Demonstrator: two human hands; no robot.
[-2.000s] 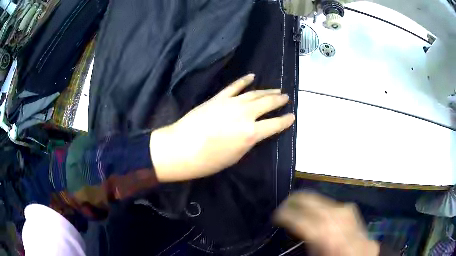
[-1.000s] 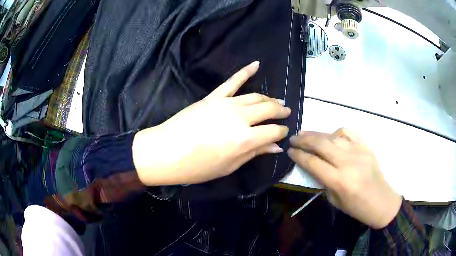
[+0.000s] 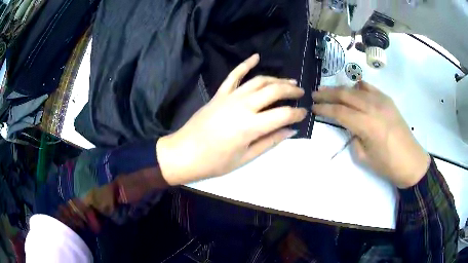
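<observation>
A dark denim panel (image 3: 149, 67) lies on the white machine table, with a stitched edge (image 3: 306, 67) of pale lines running up beside the needle plate (image 3: 332, 55). My left hand (image 3: 231, 123) lies spread on the panel, fingertips near the stitched edge, gripping nothing. My right hand (image 3: 367, 120) is at the outer side of that edge, its fingertips close to the cloth. A thin spike (image 3: 343, 148) sticks out below my right palm, held in the hand. The part of the spike inside the hand is hidden.
The sewing machine head (image 3: 426, 18) with its cream tension dial (image 3: 376, 56) stands at upper right. The table's worn edge (image 3: 287, 211) curves across below. A heap of dark and grey cloth (image 3: 36, 56) lies at left. Dark plaid sleeves show at both sides.
The panel has moved up towards the machine, and its lower end now shows on the table. Both hands have moved up with it. My right hand came from below the table edge to the stitched edge.
</observation>
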